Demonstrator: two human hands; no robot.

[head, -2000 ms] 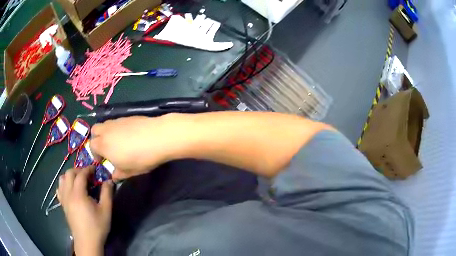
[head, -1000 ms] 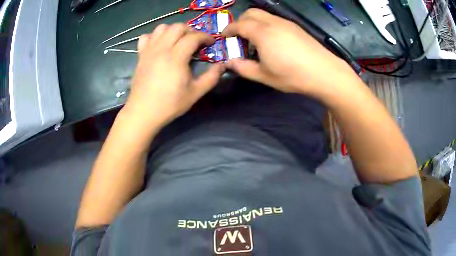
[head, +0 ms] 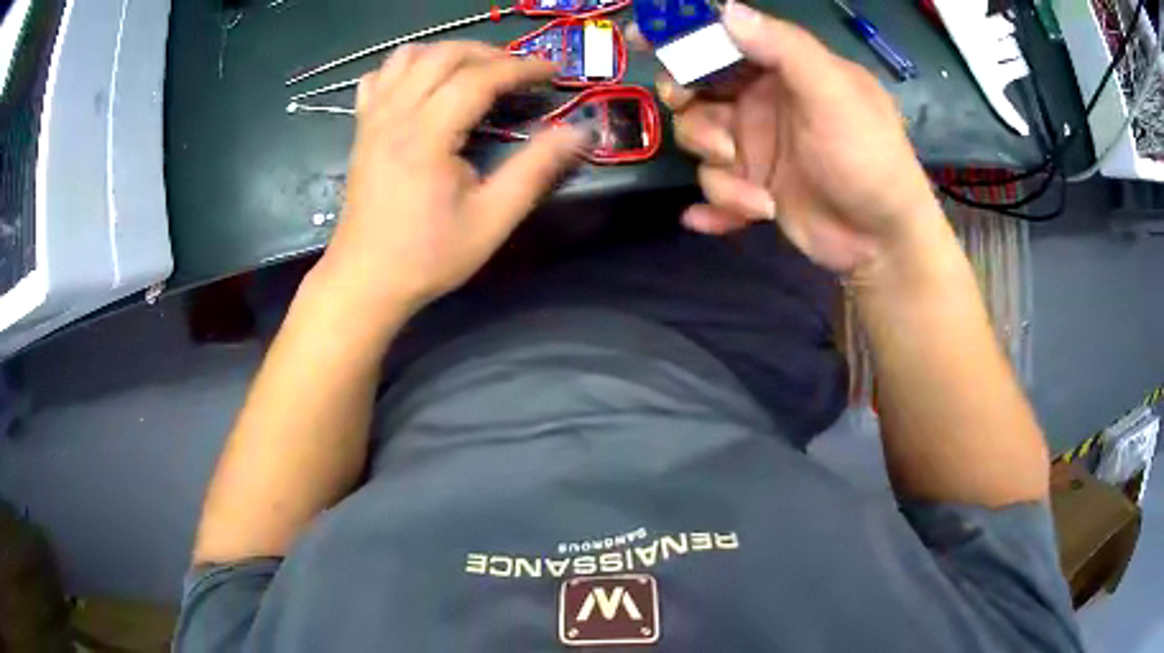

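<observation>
My right hand [head: 804, 140] holds a blue circuit board [head: 673, 18] with a white display module [head: 700, 55], raised above the mat, between thumb and fingers. A red housing shell [head: 651, 125] lies open on the mat near its front edge, without a board; its inside looks dark. My left hand [head: 440, 166] is over the narrow end of this shell and its probe; whether the fingertips grip it is unclear. Behind it lies a red unit with a blue board and white display [head: 597, 51]. Part of another unit shows at the top edge.
A green mat [head: 243, 166] covers the bench. A large white casing [head: 109, 140] stands at left. A blue-handled screwdriver [head: 883, 49] and a white glove-like piece [head: 989, 58] lie at the upper right. Black cables [head: 1040, 191] and thin probes [head: 1002, 274] are at right.
The board with its display has come out of the front housing and is now up in my right hand, which has moved right. My left hand remains by the shell. The view has turned since the earliest frame.
</observation>
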